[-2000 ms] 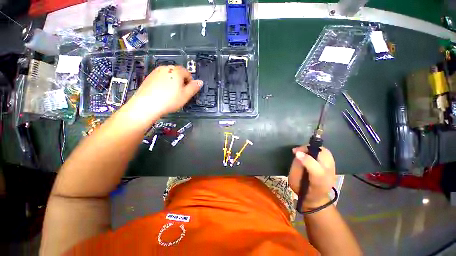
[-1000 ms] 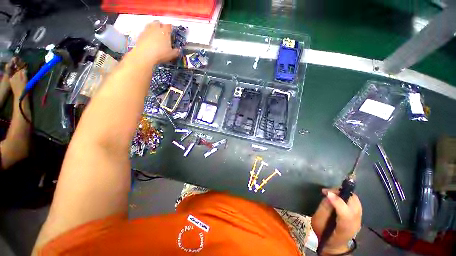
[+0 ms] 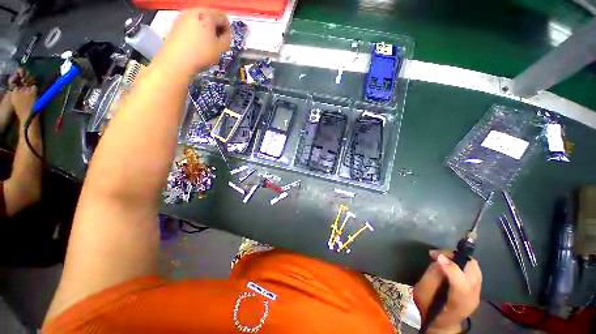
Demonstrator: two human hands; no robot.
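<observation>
My left hand [image 3: 199, 39] is stretched out to the far left, over the back of the parts tray [image 3: 392, 147], with its fingers curled; what is in them is hidden. My right hand [image 3: 451, 290] holds a black soldering iron [image 3: 465, 248], its metal tip pointing up and away. A few yellow-orange flex cables [image 3: 338, 225] lie on the dark green bench in front of me. Small wired parts [image 3: 251, 190] lie left of them. The flex cable pile [image 3: 189, 176] is further left. The tray holds black phone housings [image 3: 327, 140], a keypad phone [image 3: 278, 129] and a blue phone housing [image 3: 382, 73].
Two tweezers [image 3: 516, 225] lie right of the iron, below a clear plastic bag [image 3: 500, 143]. A white bottle [image 3: 142, 39] stands at the far left. Another person's hands [image 3: 21, 88] are at the left edge near a blue-handled tool [image 3: 55, 90]. Dark equipment [image 3: 559, 261] is at the right edge.
My left hand has moved from over the middle of the tray to its far back left. The view has shifted left. My right hand still holds the iron.
</observation>
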